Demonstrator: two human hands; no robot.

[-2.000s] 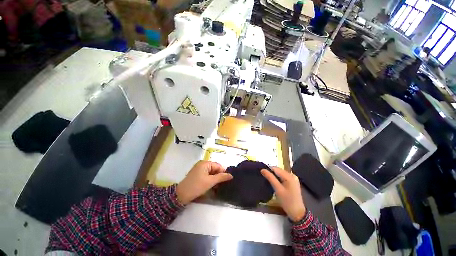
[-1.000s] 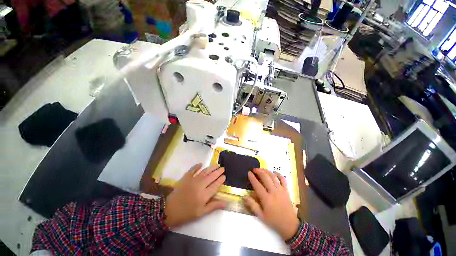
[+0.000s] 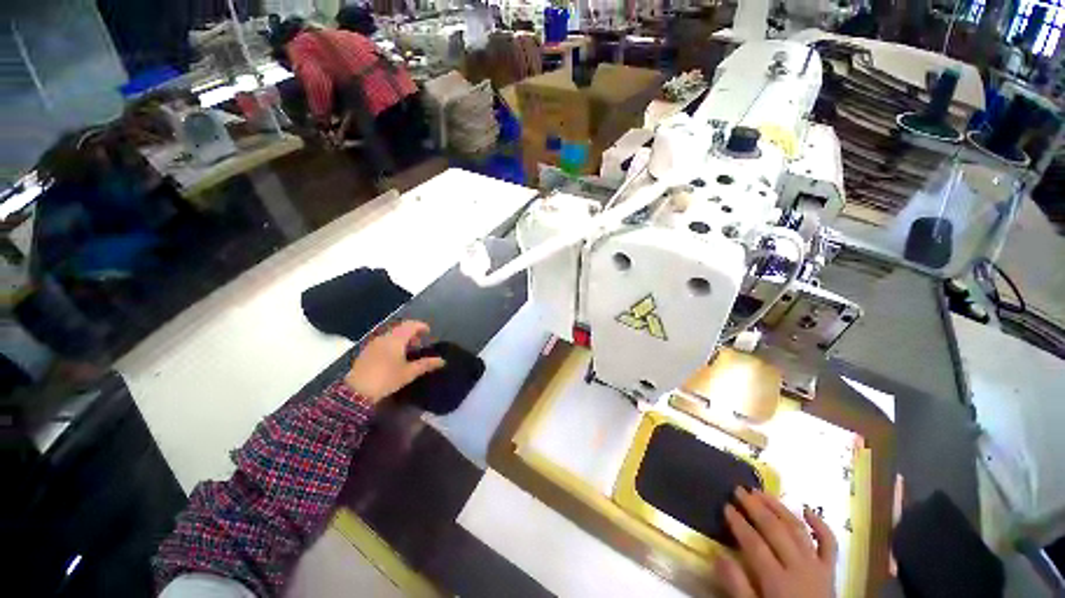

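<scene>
A black fabric panel (image 3: 689, 473) lies flat in the yellow-edged opening of the sewing template (image 3: 584, 426), below and in front of the machine head (image 3: 660, 298). My right hand (image 3: 780, 547) rests with its fingertips on the panel's right end; its lower part is cut off by the picture's edge. My left hand (image 3: 395, 364) is at another black panel (image 3: 450, 380) on the dark bed plate left of the machine, with thumb and fingers at its left edge. Whether the fingers grip it is unclear.
More black panels lie on the white table at left (image 3: 356, 301) and on the right of the bed plate (image 3: 944, 549). White sheets lie beside and under the template. A cardboard box (image 3: 584, 111) and a person in a red shirt (image 3: 345, 76) are behind. Thread cones stand back right.
The panel is now flat in the template opening. My left hand has moved left from the template to the panel on the bed plate. The view has swung left; the screen is out of view.
</scene>
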